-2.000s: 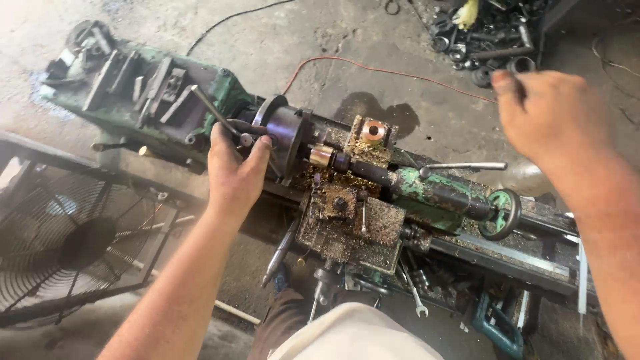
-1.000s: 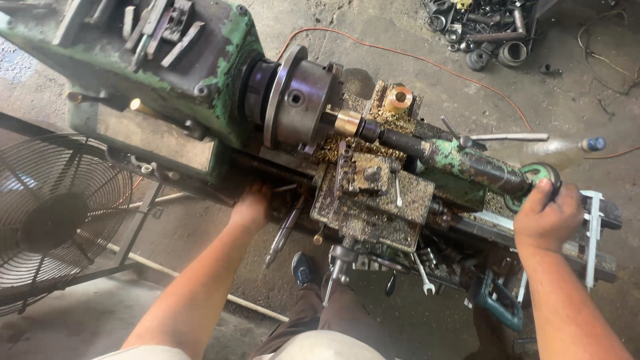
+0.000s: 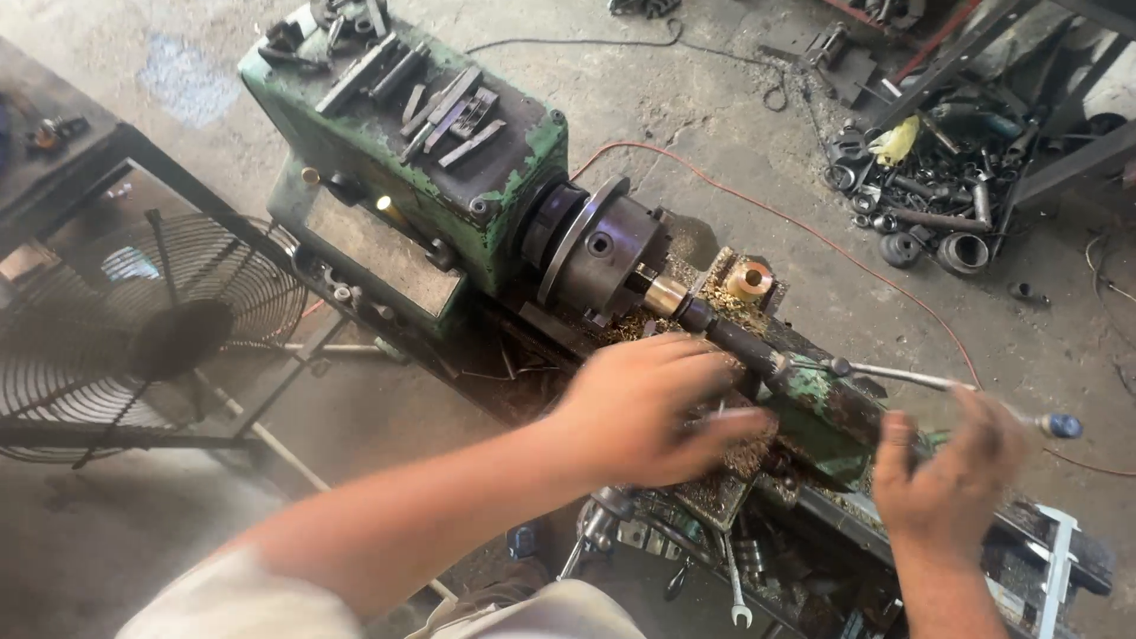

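Observation:
A green metal lathe runs diagonally through the view, its headstock (image 3: 417, 151) at the upper left. In its chuck (image 3: 608, 248) is a brass cylindrical workpiece (image 3: 666, 295), with the dark tailstock quill (image 3: 741, 346) at its other end. My left hand (image 3: 661, 408), blurred, is over the tool post and carriage, which it mostly hides; whether it grips anything there cannot be told. Near the tailstock (image 3: 821, 399), my right hand (image 3: 950, 470) is raised with its fingers apart, over the handwheel area. A second brass ring (image 3: 750, 280) sits behind the workpiece among brass chips.
Tool bits (image 3: 453, 106) lie on the headstock. A caged fan (image 3: 177, 337) stands at the left. A caliper (image 3: 1056, 568) rests at the bed's right end, and an open-end wrench (image 3: 737, 586) hangs below the carriage. Metal scrap (image 3: 932, 195) and a red cable (image 3: 799, 222) are on the floor.
My left hand has moved from below the chuck to over the tool post. My right hand has let go of the tailstock handwheel and come away from it. The view has shifted.

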